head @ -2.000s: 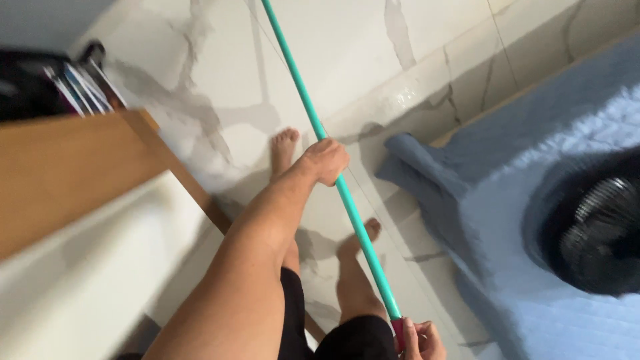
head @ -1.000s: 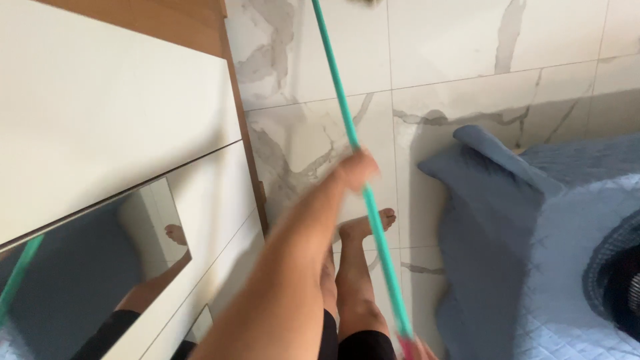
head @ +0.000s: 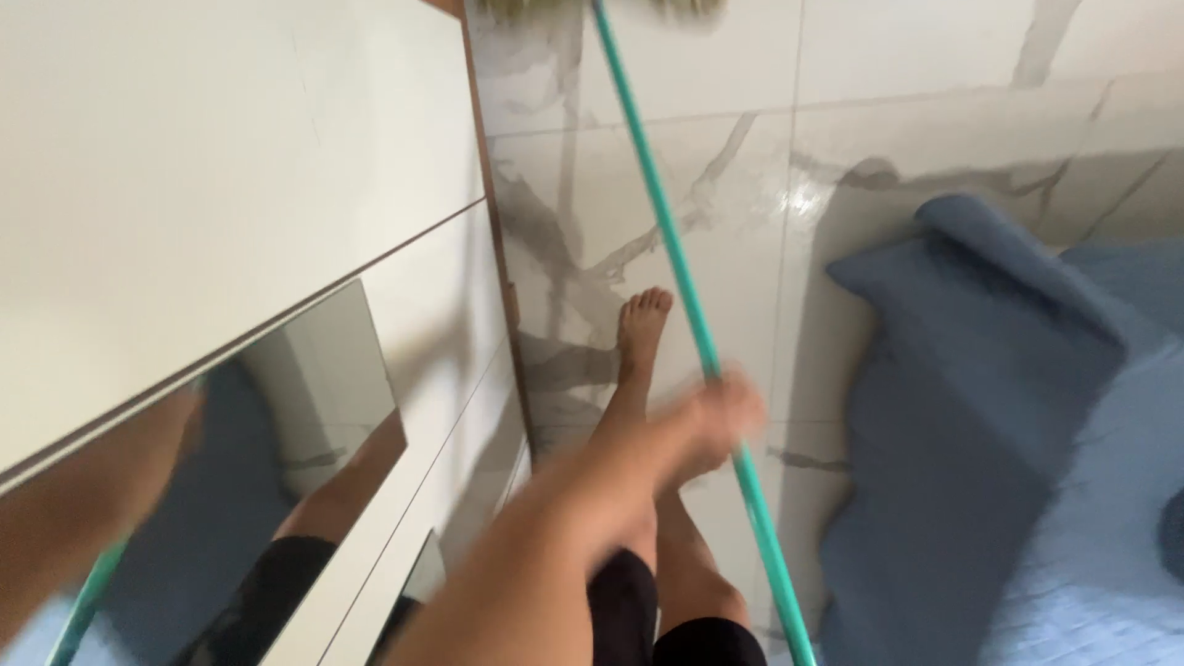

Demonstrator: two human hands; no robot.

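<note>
My left hand (head: 721, 412), blurred, is closed around the middle of a green pole (head: 680, 264). The pole slants from the top of the view down to the bottom edge, right of my legs. At its upper end, cut off by the frame edge, are the yellowish fibres of a broom or mop head (head: 689, 7) at the marble-patterned tile floor (head: 721, 166). My right hand is outside the frame, and so is the lower end of the pole.
White drawer fronts (head: 231, 157) with a mirrored panel (head: 305, 407) stand close on the left. A blue quilted cover (head: 962, 388) hangs to the floor on the right, its corner folded. A dark round object (head: 1173, 532) shows at the right edge. My bare foot (head: 643, 319) is beside the pole.
The view has swung, bringing the drawer fronts and mirror in. The fibre head shows more at the top than a second ago. My right hand, earlier at the pole's lower end, has left the frame.
</note>
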